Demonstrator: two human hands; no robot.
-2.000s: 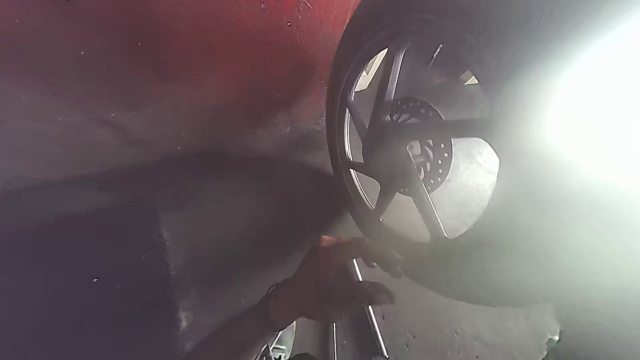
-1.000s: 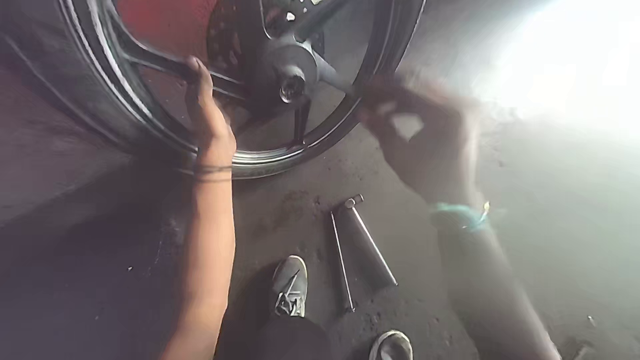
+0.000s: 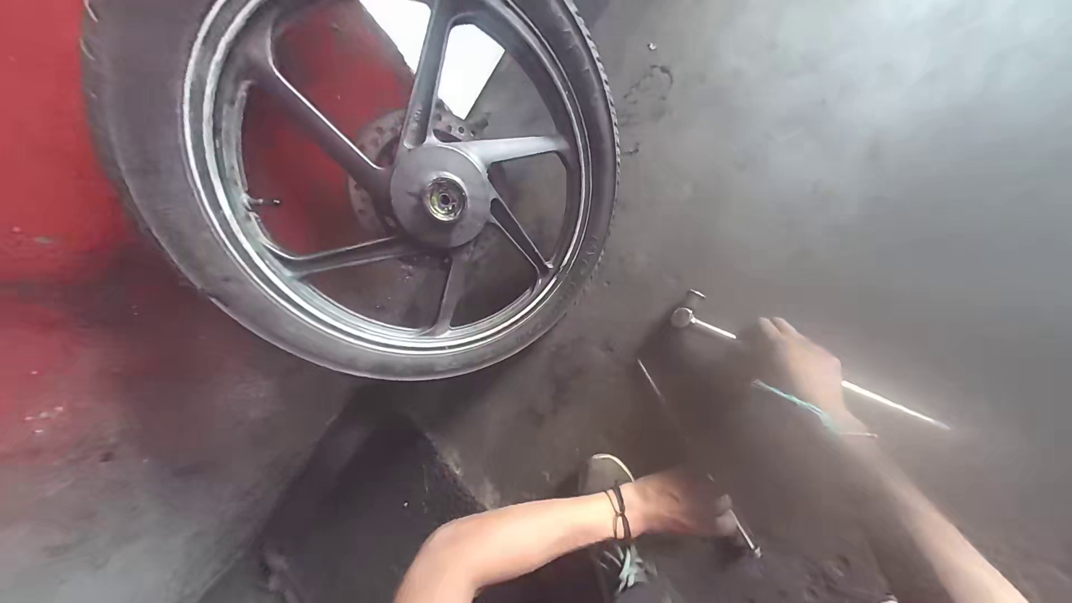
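A motorcycle wheel (image 3: 440, 343) with a tyre, a spoked alloy rim and a hub bearing (image 3: 445, 198) stands at the upper left; a perforated brake disc (image 3: 368, 209) shows behind its spokes. My right hand (image 3: 800, 364), blurred, is closed around a long metal ratchet handle (image 3: 892, 404), whose round head (image 3: 682, 316) points left. Lower down, my left hand (image 3: 682, 504) is at a thin metal rod (image 3: 743, 532) near the floor, its fingers partly hidden. Neither hand touches the wheel.
A red wall (image 3: 42, 151) rises behind the wheel at the left. My shoe (image 3: 611, 473) is on the dark floor (image 3: 519, 427) beside my left wrist. A dark slab or recess (image 3: 377, 486) lies below the wheel.
Both hands have left the wheel area and moved down to the tools. The right hand has taken hold of the ratchet handle, which lay on the floor beside a thin rod.
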